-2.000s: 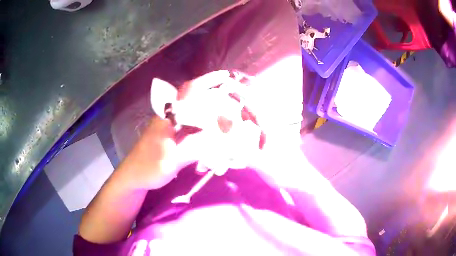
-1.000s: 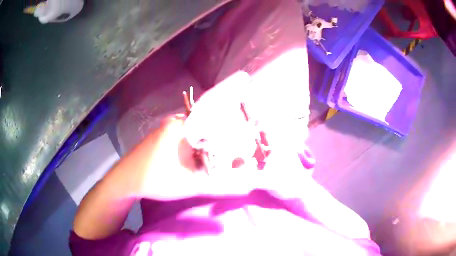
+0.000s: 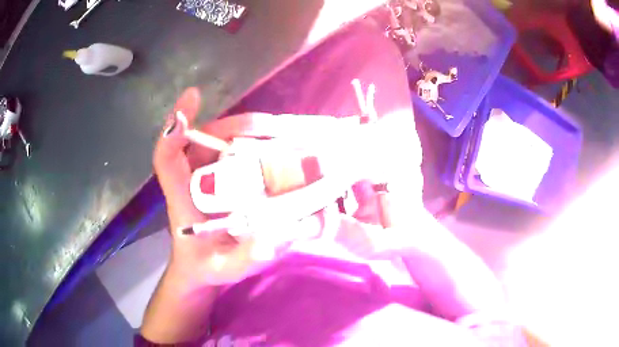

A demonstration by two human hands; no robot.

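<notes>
A white toy scooter [image 3: 292, 196] is held over the lap, between both hands. Its handlebars and rounded white front point left. Bright glare washes out its right part. My left hand [image 3: 197, 223] holds the handlebar end, with fingers spread around the front. My right hand [image 3: 380, 234] is at the scooter's right end; glare hides most of its fingers. A white glue bottle [image 3: 107, 59] with a yellow nozzle lies on its side on the green bench.
The green bench [image 3: 74, 169] curves along the left. Scooter parts [image 3: 10, 125] and a patterned blue-white packet [image 3: 212, 12] lie on it. Blue crates on the right hold a white bike [image 3: 434, 88] and a white sheet [image 3: 514, 159]. A red object [image 3: 553, 54] stands behind.
The scooter has been turned so its handlebars face left, and my left hand has shifted around them. The view has shifted to show more of the bench.
</notes>
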